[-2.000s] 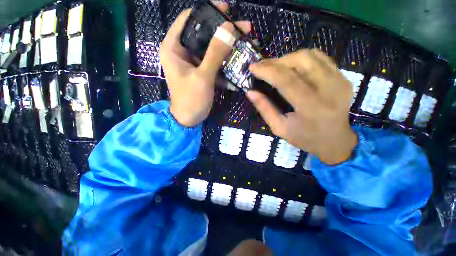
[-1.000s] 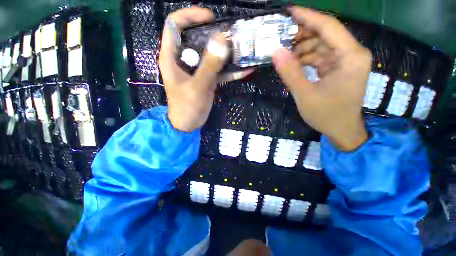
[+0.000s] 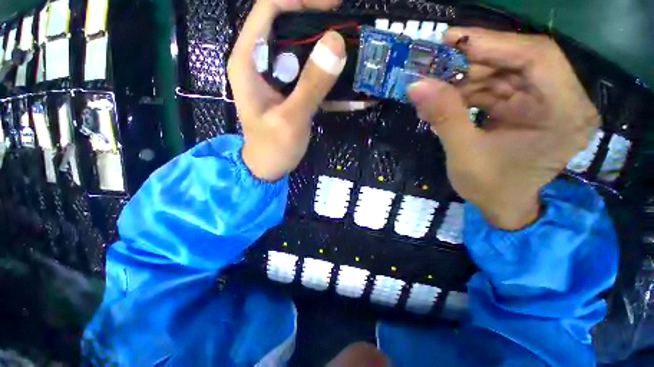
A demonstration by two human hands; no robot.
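My left hand (image 3: 280,107) holds a black phone housing (image 3: 308,36) at the top centre, its thumb with a pale band lying across it. A round silver disc (image 3: 286,67) shows at the housing's left end. My right hand (image 3: 502,122) grips a blue circuit board (image 3: 394,64) between thumb and fingers, at the housing's right side. Thin red wires (image 3: 323,36) run between the housing and the board. A row of white teeth-like shapes shows just behind the board's top edge. A small dark part with a light spot (image 3: 477,116) shows against my right palm.
A black blister tray (image 3: 344,233) below my hands holds rows of white ribbed pads (image 3: 333,198). More pads (image 3: 613,155) show at the far right. Another black tray (image 3: 143,122) at the left holds long cream-white rectangles (image 3: 95,57). Green surface (image 3: 161,43) shows between the trays.
The board's blue side with chips now faces up, where silvery parts showed before. Red wires have come into view. My right hand has moved right with the board.
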